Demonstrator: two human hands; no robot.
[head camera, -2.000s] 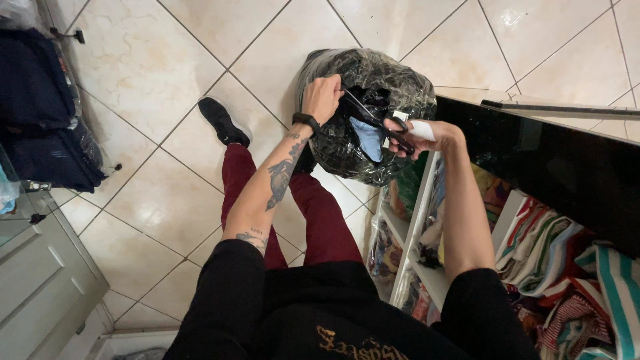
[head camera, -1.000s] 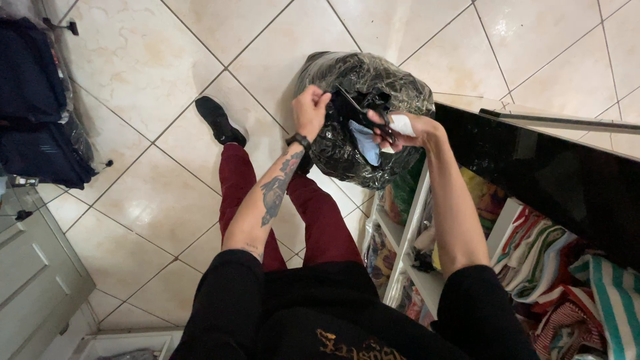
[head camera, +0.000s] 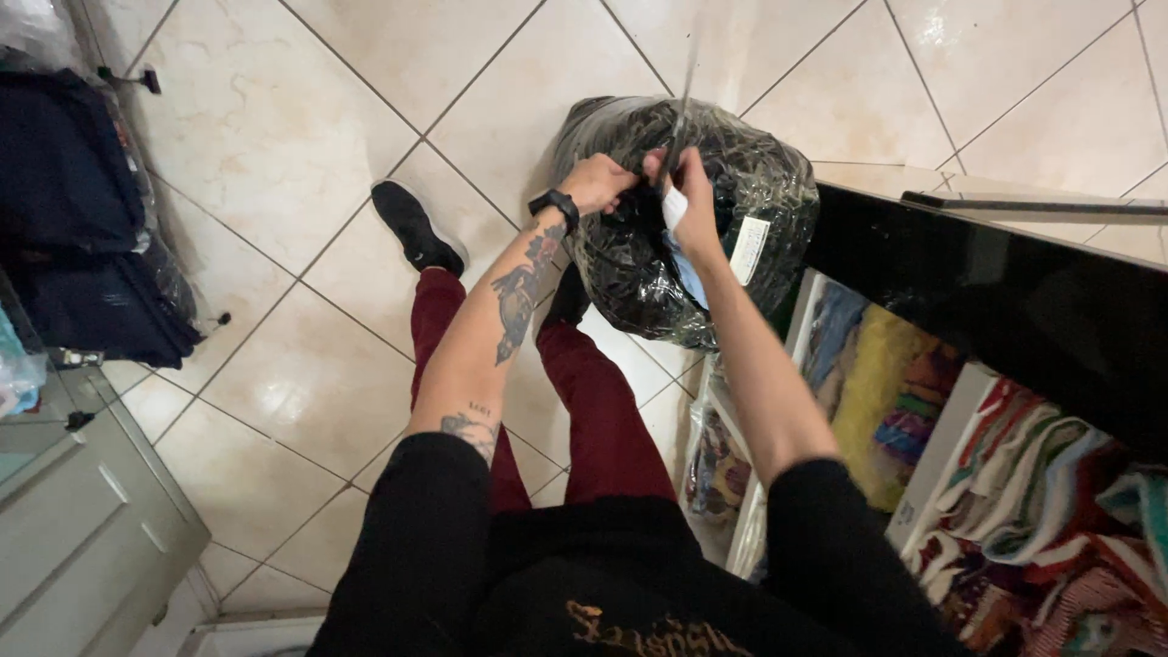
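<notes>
A bulky bundle wrapped in black plastic (head camera: 776, 182) rests on the tiled floor just past my feet. It is cut or torn at the top, and light blue material (head camera: 687, 274) shows in the gap. My right hand (head camera: 691, 196) grips scissors (head camera: 682, 119) over the bundle, the blurred blades pointing away from me; a white piece (head camera: 674, 208) lies against the palm. Close beside it, my left hand (head camera: 598, 184) pinches the black plastic at the opening's edge. A white label (head camera: 749, 248) with writing is on the bundle's right side.
On the right stands a black-topped unit (head camera: 985, 283) with shelves of folded colourful textiles (head camera: 1013, 474). Dark folded garments in clear plastic (head camera: 78, 210) are at the left, above a grey cabinet door (head camera: 82, 538). My black shoe (head camera: 415, 224) is on the tiles left of the bundle.
The scissors in my right hand have turned to point away from me, and both hands have come close together. The label on the bundle's right side is now uncovered.
</notes>
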